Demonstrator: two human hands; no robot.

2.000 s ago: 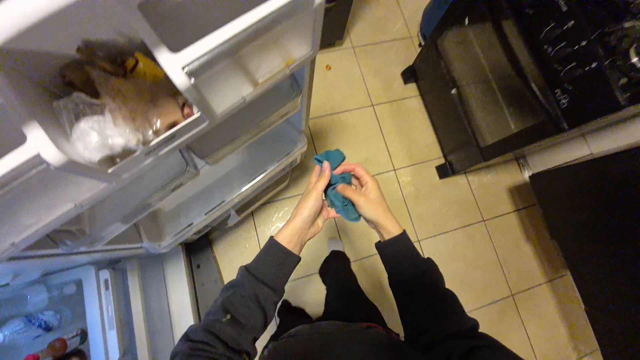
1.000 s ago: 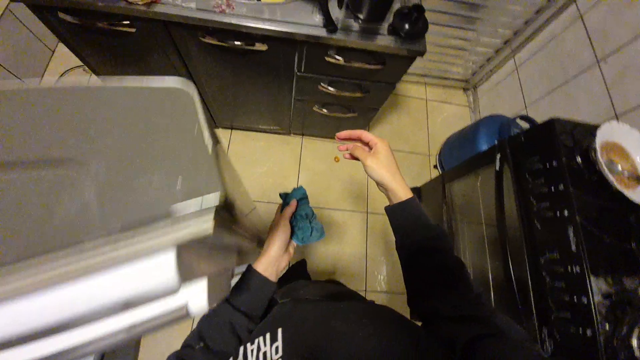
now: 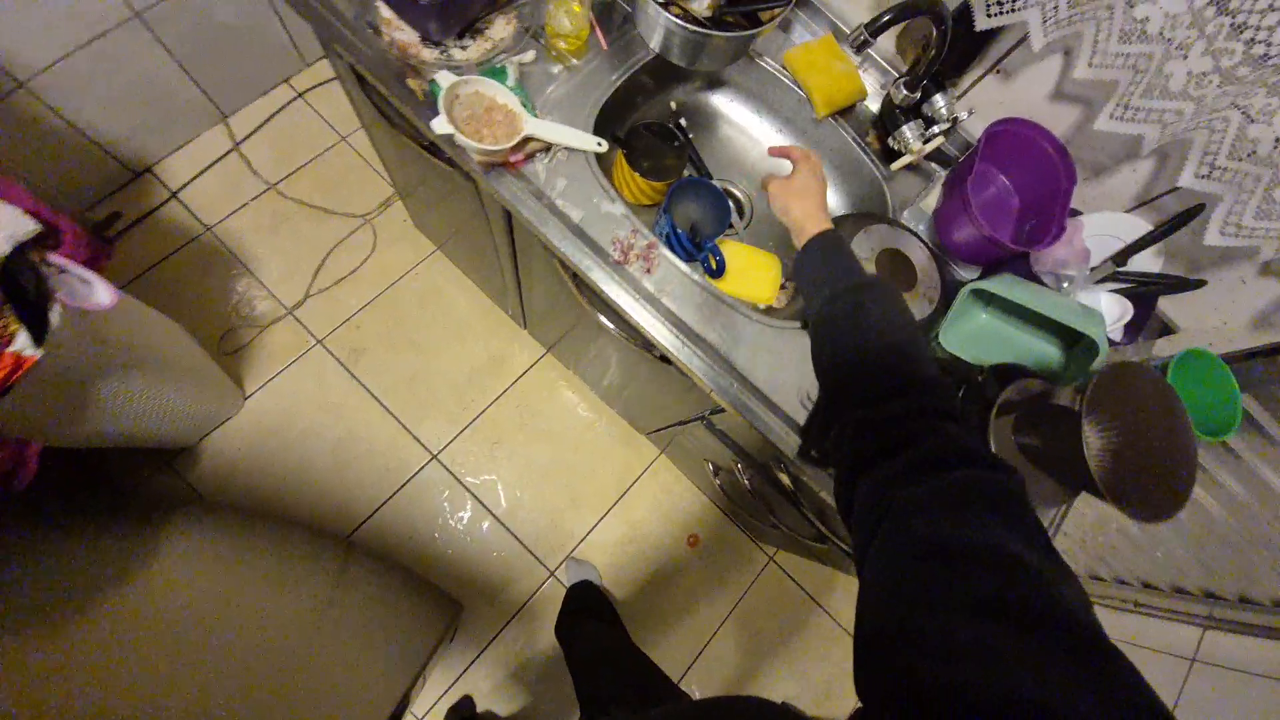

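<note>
My right hand (image 3: 799,194) reaches over the stainless steel sink (image 3: 735,100); its thumb and finger are apart, with a small white patch between them that I cannot make out. Below and left of it in the sink lie a blue mug (image 3: 697,208), a yellow plastic item (image 3: 748,272) and a dark pan or bowl (image 3: 652,150) with a yellow side. A pan lid or plate (image 3: 893,262) lies beside my right wrist. Near the faucet (image 3: 910,80) rests a yellow sponge or cloth (image 3: 824,75). My left hand is out of view.
A white strainer (image 3: 484,114) with food stands on the left counter. Right of the sink are a purple container (image 3: 1008,190), a green tub (image 3: 1022,326) and a green cup (image 3: 1204,393). A full bin (image 3: 130,370) stands at left; a cord (image 3: 330,212) lies on the floor.
The view has turned from the open fridge to the sink. My right hand has left the teal cloth and now reaches over the sink. The cloth, earlier in my left hand, is out of view.
</note>
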